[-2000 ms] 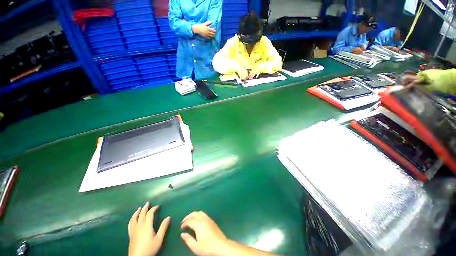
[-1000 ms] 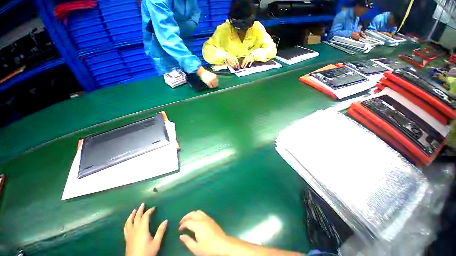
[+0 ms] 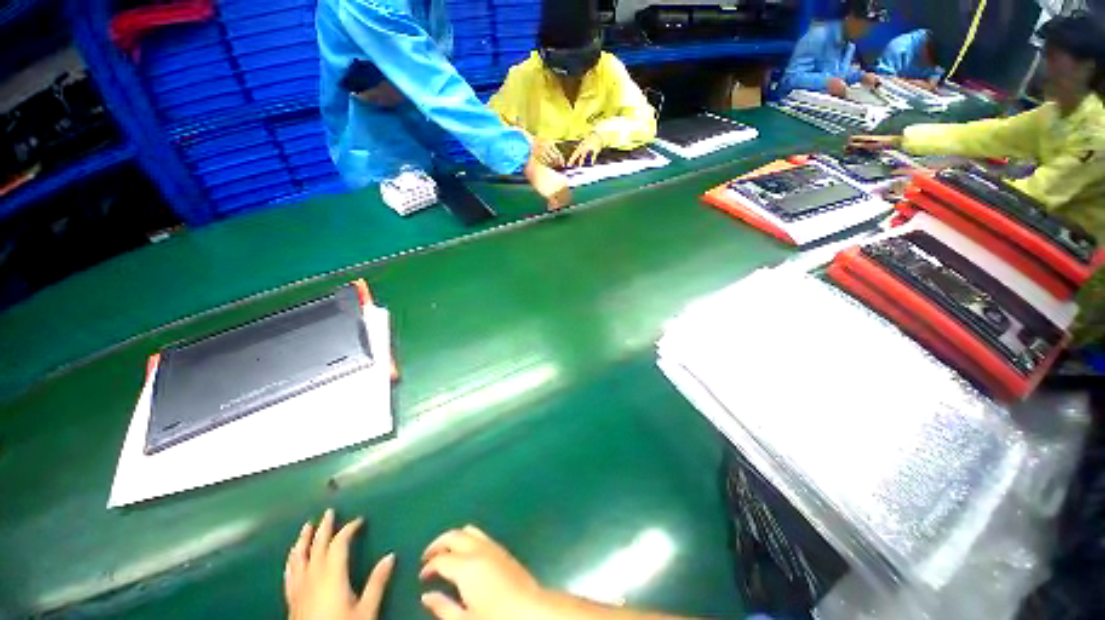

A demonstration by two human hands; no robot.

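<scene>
My left hand (image 3: 333,574) rests at the front edge of the green bench (image 3: 509,418), empty, with its fingers apart. My right hand (image 3: 485,579) is just beside it, empty, its fingers slightly curled. Ahead to the left lies a closed laptop unit (image 3: 261,367), grey underside up. It sits on a white foam sheet (image 3: 273,443), with an orange-red foam pad (image 3: 362,291) showing at its corners. Neither hand touches it.
On the right are a whitish stack of covers in packing (image 3: 836,400), crumpled clear plastic (image 3: 1048,484), a black bin liner (image 3: 776,533) and open laptop bases (image 3: 963,297) on red pads. Workers in blue and yellow smocks are across and at the right.
The closed laptop unit has shifted left and slightly nearer in view. The blue-sleeved worker's arm has reached out over the bench. A yellow-sleeved person now shows at the right. My hands stay empty.
</scene>
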